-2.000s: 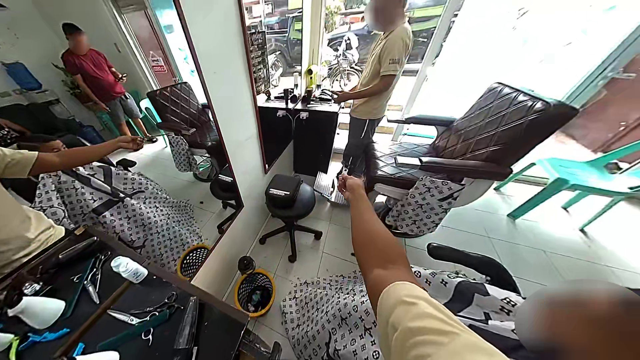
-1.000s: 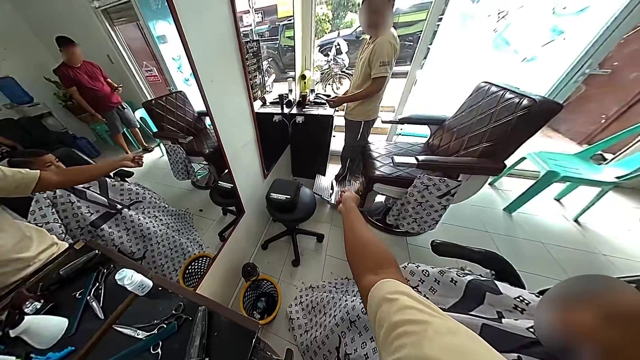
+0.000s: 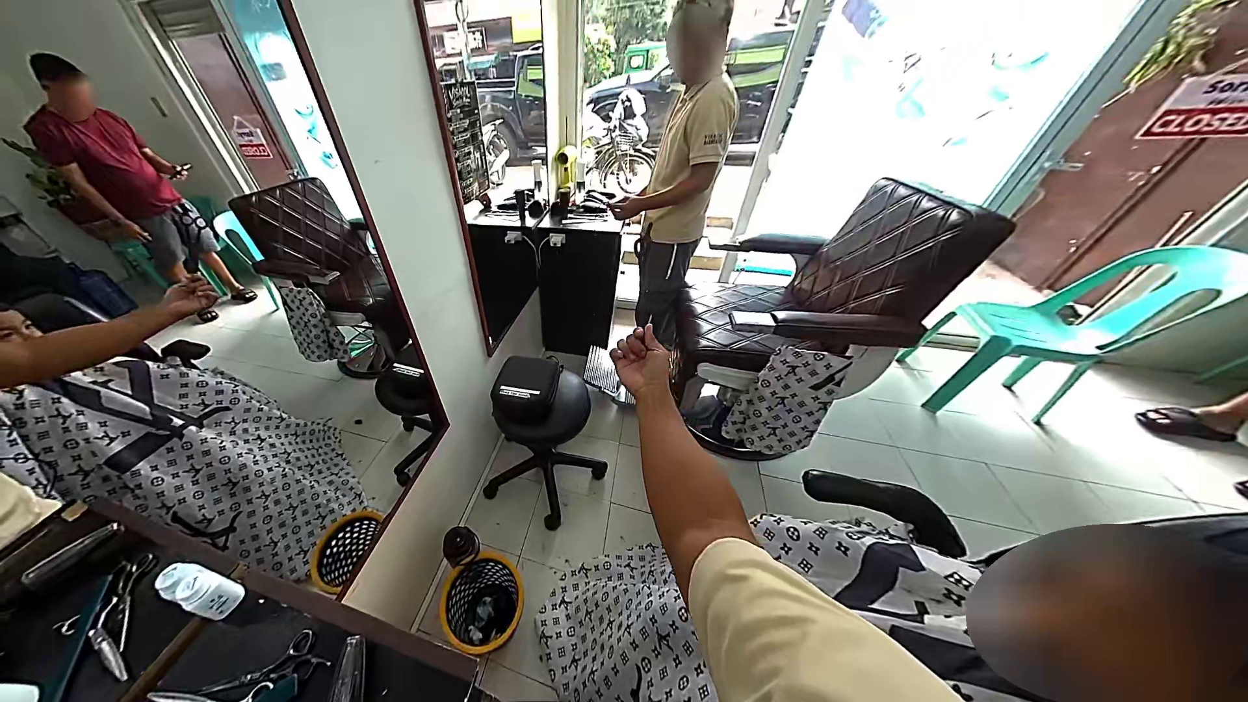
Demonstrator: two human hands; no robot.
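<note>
My right hand [image 3: 641,363] is stretched forward, fingers curled together and thumb raised, above the floor beside a brown leather barber chair [image 3: 858,263]. Whether something thin lies at its fingertips cannot be told. My left hand is out of view. Below my forearm, a patterned cape [image 3: 624,604] covers a seated person, whose head [image 3: 1102,614] is at the lower right. The wall mirror [image 3: 195,390] reflects an outstretched arm and the cape. Scissors [image 3: 283,663], a white bottle [image 3: 200,590] and other tools lie on the dark counter at the lower left.
A wheeled stool [image 3: 541,409] bears a black case [image 3: 526,388]. Near the mirror stands a yellow-rimmed basket [image 3: 481,603]. A co-worker [image 3: 687,166] stands by the far counter [image 3: 580,283]. Green plastic chairs [image 3: 1082,322] are at the right, near a person's sandalled foot [image 3: 1185,422].
My right arm remains stretched out, with its fingers curled. The seated person stays under the cape and the co-worker is still by the far counter. The view has shifted slightly.
</note>
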